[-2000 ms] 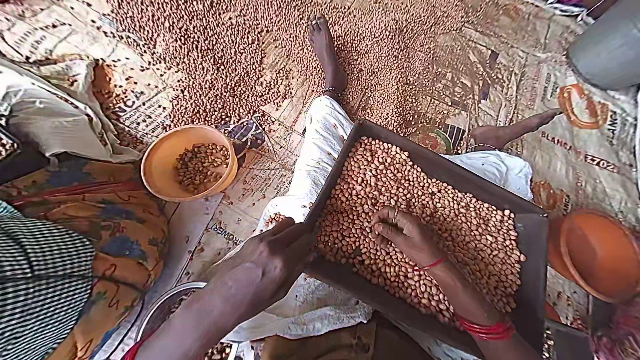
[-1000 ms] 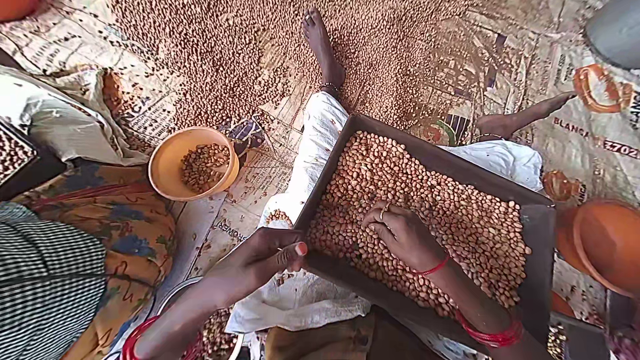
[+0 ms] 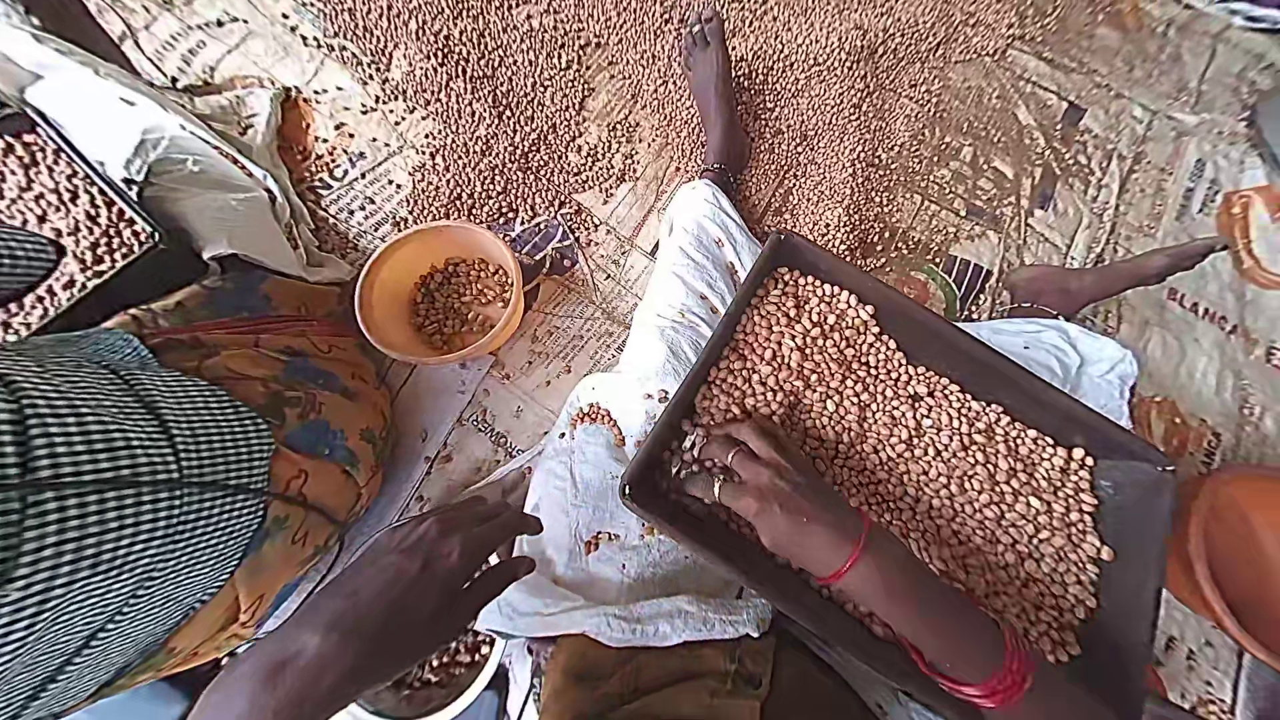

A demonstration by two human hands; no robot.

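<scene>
A dark rectangular tray [image 3: 1010, 375] rests tilted across my lap, holding a broad layer of small reddish-brown nuts or beans [image 3: 900, 420]. My right hand [image 3: 765, 480], with rings on its fingers, reaches into the left corner of the tray, fingers bent among the nuts; whether it grips any is hidden. My left hand [image 3: 440, 570] is off the tray to the left, fingers apart and holding nothing, above a bowl [image 3: 490, 665] of darker pieces that it and the forearm partly cover. An orange plastic bowl [image 3: 385, 290] with some nuts stands farther forward on the left.
A large spread of nuts [image 3: 560, 110] covers the printed sacking ahead, around my foot. A person in checked cloth [image 3: 130, 480] sits close on the left, beside another nut-filled tray [image 3: 70, 230]. An orange container [image 3: 1230, 550] stands at the right. Loose nuts lie on my white cloth [image 3: 640, 540].
My left hand has let go of the tray's left edge and moved left and down. My right hand has shifted from the middle of the nuts to the tray's left corner.
</scene>
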